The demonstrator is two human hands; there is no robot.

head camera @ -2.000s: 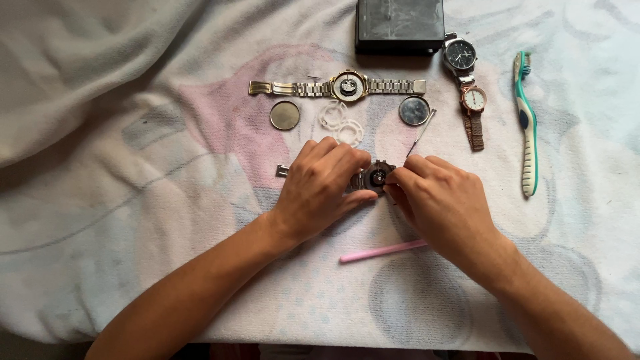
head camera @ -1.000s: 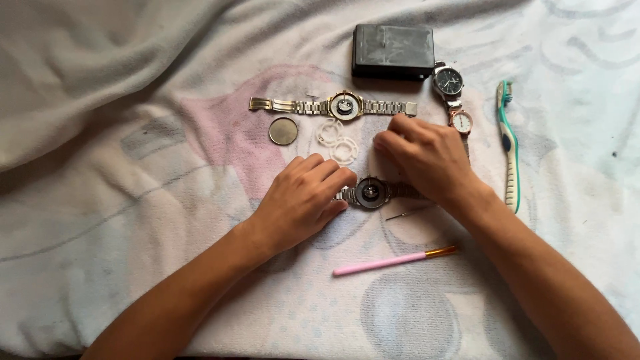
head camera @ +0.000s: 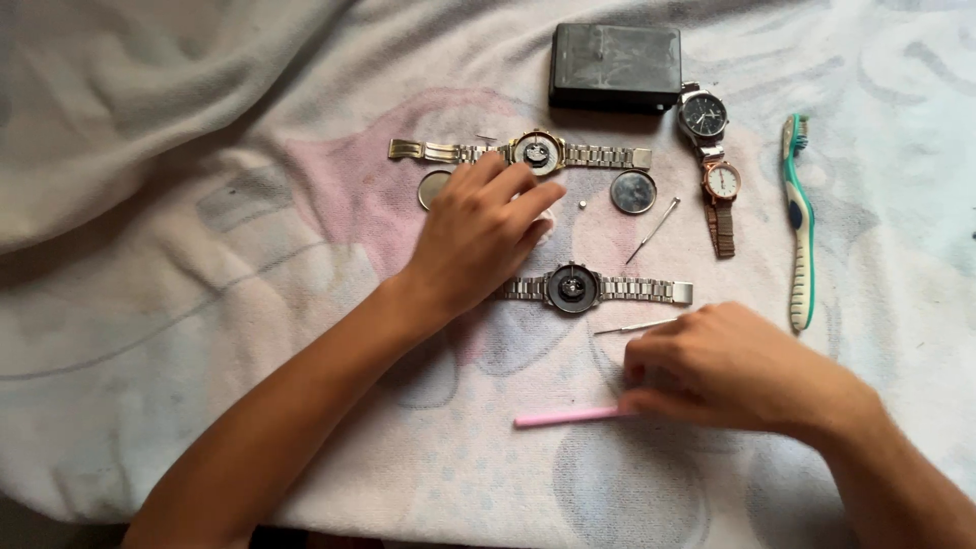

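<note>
My left hand (head camera: 488, 221) hovers over the white plastic rings (head camera: 545, 227), mostly hiding them; its fingers are apart, and whether they touch a ring is unclear. Just beyond the fingertips lies a gold-and-silver wristwatch (head camera: 537, 152) with its back off. Nearer me, an opened wristwatch (head camera: 573, 288) with a steel bracelet lies with its inside facing up. My right hand (head camera: 709, 366) is low at the right, fingers curled over the pink-handled brush (head camera: 564, 417); its grip is hidden. A thin metal screwdriver (head camera: 633, 328) reaches under or beside that hand.
Round metal case backs (head camera: 633, 191) (head camera: 433, 189), a button cell (head camera: 582, 204) and another thin screwdriver (head camera: 653, 230) lie around. Farther off are a black box (head camera: 616, 67), a black-dial watch (head camera: 702, 114), a rose-gold watch (head camera: 721, 180) and a toothbrush (head camera: 799, 221). The cloth has folds at left.
My left hand has left the nearer watch and moved up over the white rings. My right hand has come down from near the right case back to the pink brush.
</note>
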